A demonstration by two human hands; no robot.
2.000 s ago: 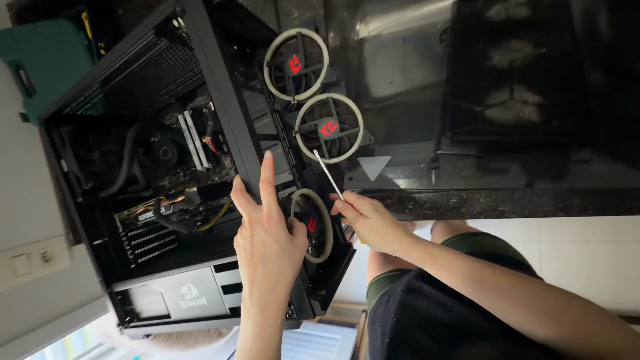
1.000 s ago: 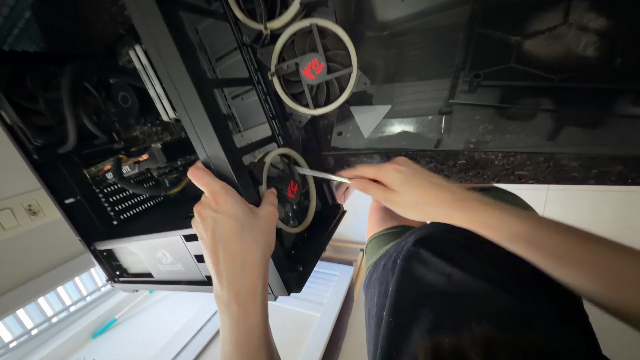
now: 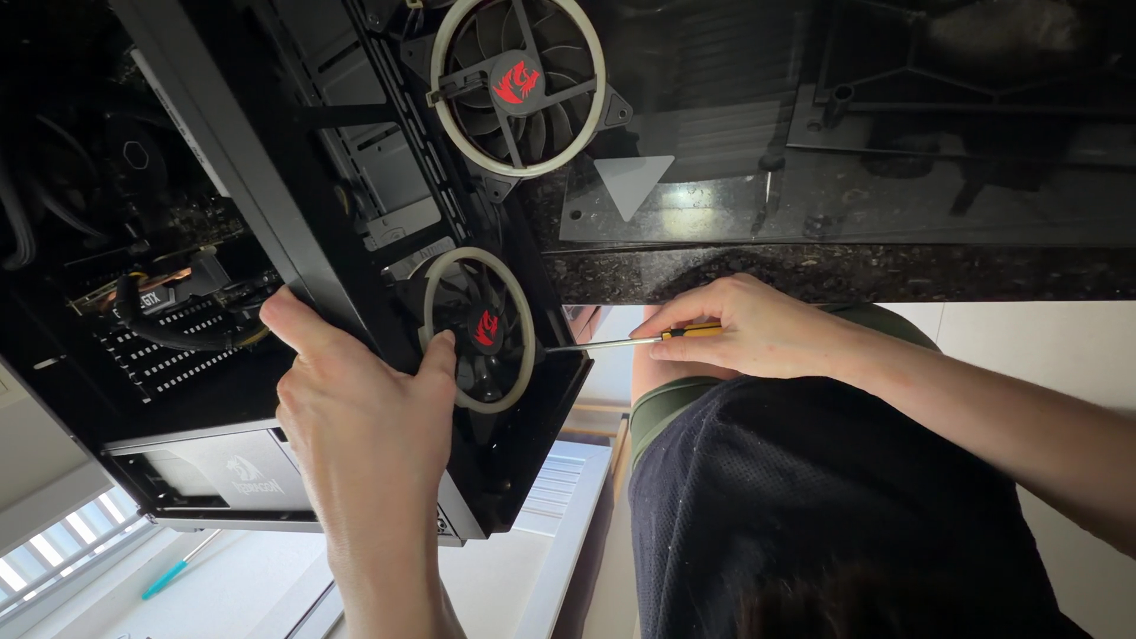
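Note:
A black computer case [image 3: 257, 177] stands open on the left, its inside parts showing. Case fans with pale rings and red emblems sit along its front; the lower fan [image 3: 486, 330] is beside my left hand [image 3: 368, 399], whose fingers spread over the frame edge and touch the fan's rim. My right hand [image 3: 741, 327] grips a screwdriver [image 3: 621, 343] with a yellow and black handle. The shaft points left, and its tip is at the lower right of that fan, by the case's edge. Higher up is another fan [image 3: 516, 84], tilted less than the lower one.
A dark speckled stone countertop [image 3: 754, 277] runs to the right, with a transparent panel [image 3: 710, 213] on it bearing a pale triangle. Below the case is a white surface with a teal-handled tool [image 3: 166, 577]. My legs and dark clothing are close under the counter's edge.
My right hand has brought the screwdriver from the middle fan down to the lower fan's right side. My left hand, earlier with two fingers raised, now rests on the frame. The view has come closer.

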